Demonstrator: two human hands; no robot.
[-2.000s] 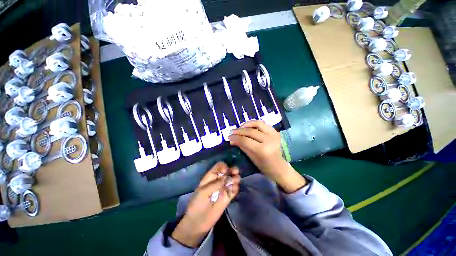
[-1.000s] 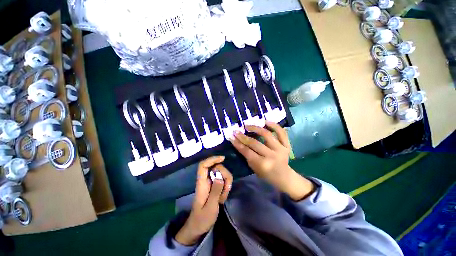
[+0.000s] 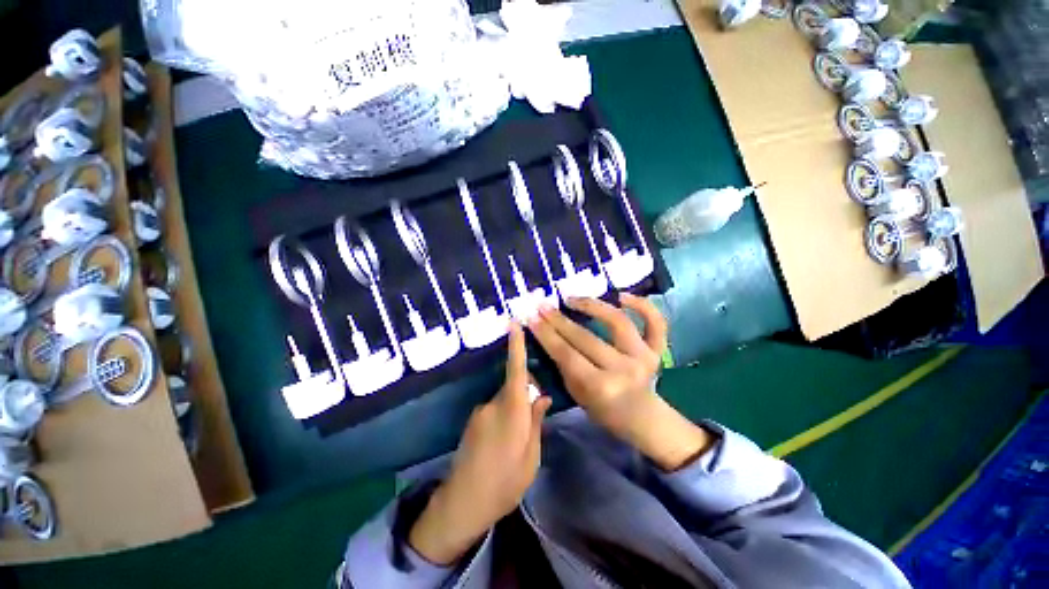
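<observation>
Several ring-and-stem units (image 3: 420, 253) stand in a row on a black pad (image 3: 345, 417), each with a white base at the near end and a short pin beside the stem. My right hand (image 3: 615, 374) has its fingertips on the white base (image 3: 529, 306) of the unit third from the right. My left hand (image 3: 495, 454) is just left of it, index finger extended to the near edge of the same base. A small white plastic part (image 3: 533, 394) shows at the curled fingers of my left hand. What the right fingertips cover is hidden.
A clear parts bag (image 3: 368, 86) lies behind the pad, with crumpled white plastic (image 3: 546, 58) beside it. A glue bottle (image 3: 704, 214) lies right of the row. Cardboard sheets with more units stand at left (image 3: 104, 460) and right (image 3: 794, 230).
My left hand has moved up and right, its index finger now extended to the base. My right hand stays at the same unit. The view has shifted slightly.
</observation>
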